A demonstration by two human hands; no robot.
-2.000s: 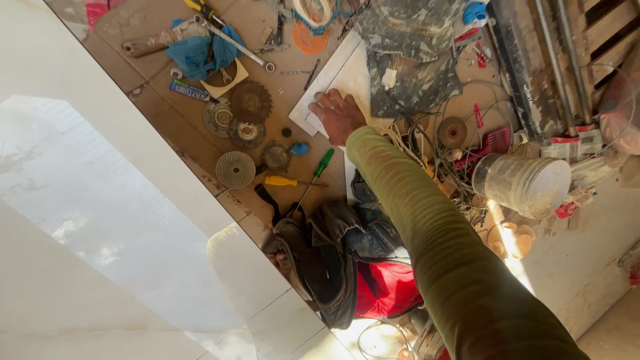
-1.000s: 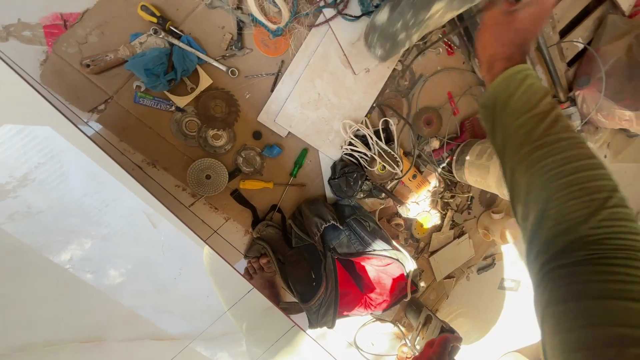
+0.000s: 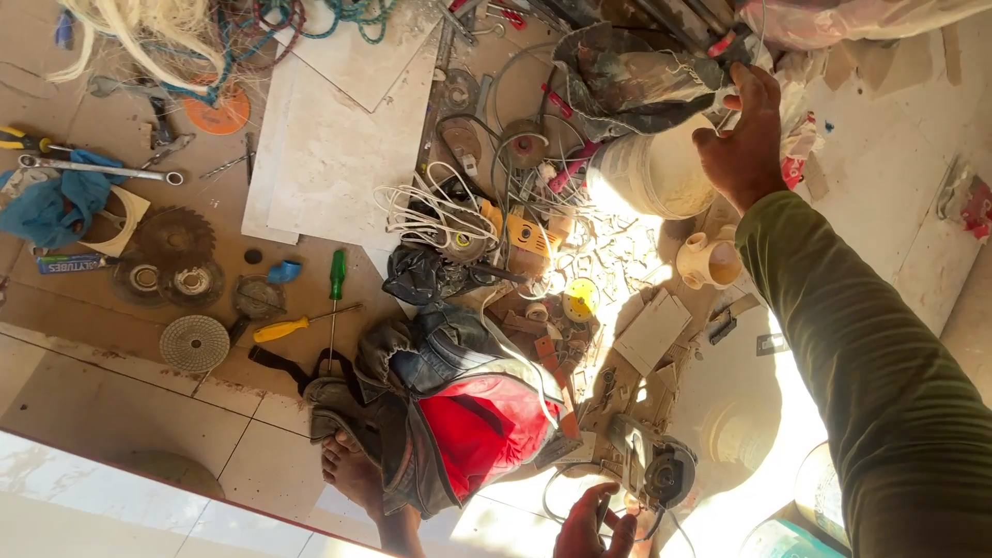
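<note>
My right hand (image 3: 740,136) is at the upper right, its fingertips at the edge of a camouflage cloth (image 3: 628,81); whether they pinch it is unclear. The cloth lies against the rim of a dusty plastic bucket (image 3: 651,174). At the bottom edge, my left hand (image 3: 593,523) is partly in view, its fingers apart and loosely curled, with nothing clearly held. Just above and right of it lies a handheld power tool (image 3: 655,465) with a metal base plate. An open dark bag with a red lining (image 3: 488,430) sits left of that hand, beside a bare foot (image 3: 353,465).
Pale flat sheets (image 3: 341,155) lie at upper centre. To their left are a combination wrench (image 3: 101,169), a toothed saw blade (image 3: 177,236), a round polishing pad (image 3: 194,343) and screwdrivers (image 3: 337,275). Coiled white cable (image 3: 438,213) and tile scraps (image 3: 653,332) litter the middle.
The camouflage cloth, beside and over the pale sheets earlier, now lies to their right by the bucket. My right hand has moved from the sheets to the cloth's edge. My left hand has come into view.
</note>
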